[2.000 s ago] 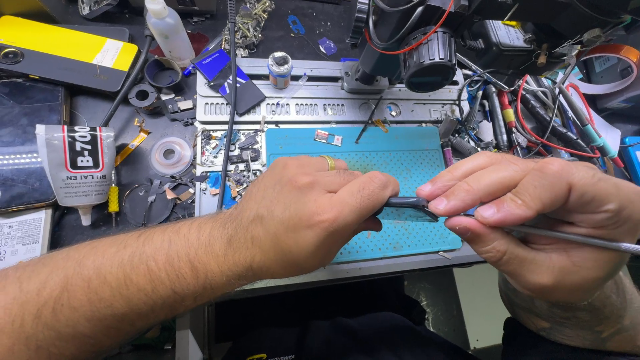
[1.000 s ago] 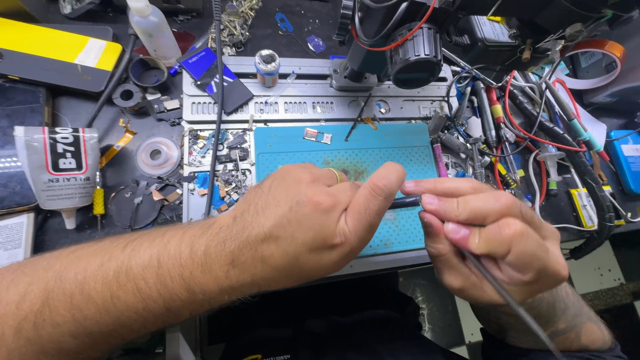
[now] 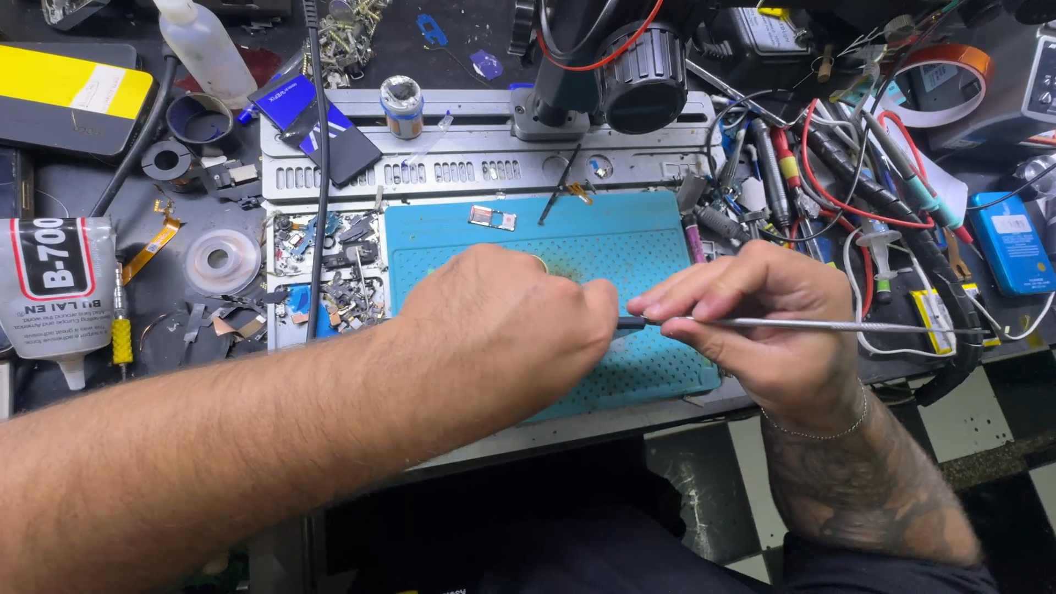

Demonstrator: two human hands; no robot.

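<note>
My left hand [image 3: 520,322] is closed in a fist around a dark, narrow object [image 3: 631,322], and only a short end of it shows past the fingers. My right hand [image 3: 742,313] pinches a thin metal tool [image 3: 792,325], whose shaft points off to the right. Its working tip meets the end of the dark object, between the two hands. Both hands are above a teal silicone work mat [image 3: 462,239]. A small SIM card tray [image 3: 492,218] lies on the mat's upper part, with a thin dark stick [image 3: 559,186] close by.
A microscope stand [image 3: 569,74] rises behind the mat. At left are a B-7000 glue tube [image 3: 58,289], a tape roll [image 3: 221,259], a plastic bottle [image 3: 206,54] and compartments of small parts [image 3: 355,239]. Cables and tools [image 3: 784,173] crowd the right side. A black cable [image 3: 320,165] crosses the left.
The metal tool pointed down to the right one second ago and now lies nearly level. My right hand has turned with it. My left hand stays closed on the dark object.
</note>
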